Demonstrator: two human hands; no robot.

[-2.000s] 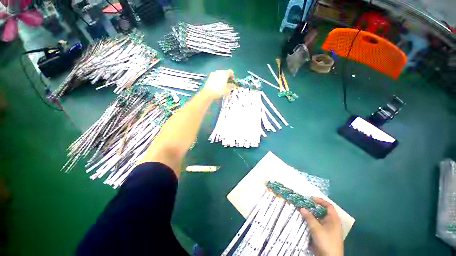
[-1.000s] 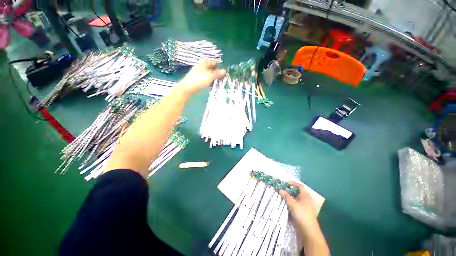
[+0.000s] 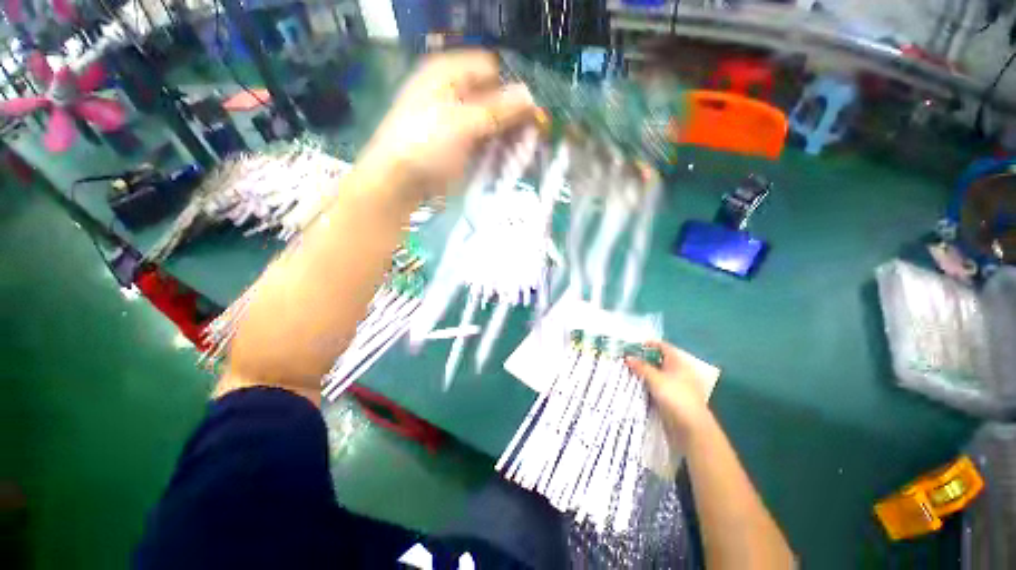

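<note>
My left hand (image 3: 451, 117), blurred, is raised high and grips the green end of a strip circuit board panel (image 3: 607, 184); its blurred white strips hang down over the bench. My right hand (image 3: 666, 379) grips the green bar of another panel (image 3: 590, 429) at its right end, over the white sheet (image 3: 696, 373). This panel's strips fan toward me past the bench edge. Bubble wrap (image 3: 646, 523) hangs below it. A stack of panels (image 3: 507, 251) lies behind the hanging strips. A slim whitish stick (image 3: 448, 333) is partly covered by them.
More panel stacks (image 3: 273, 189) lie at the left. A phone (image 3: 722, 247) on a stand is at the right centre. Wrapped bundles (image 3: 936, 334) and an orange-yellow block (image 3: 930, 498) are at the right. An orange stool (image 3: 733, 123) stands beyond.
My left hand has lifted a panel up and toward me from the middle stack. My right hand still holds its panel over the sheet. The view has shifted, showing the orange-yellow block more fully.
</note>
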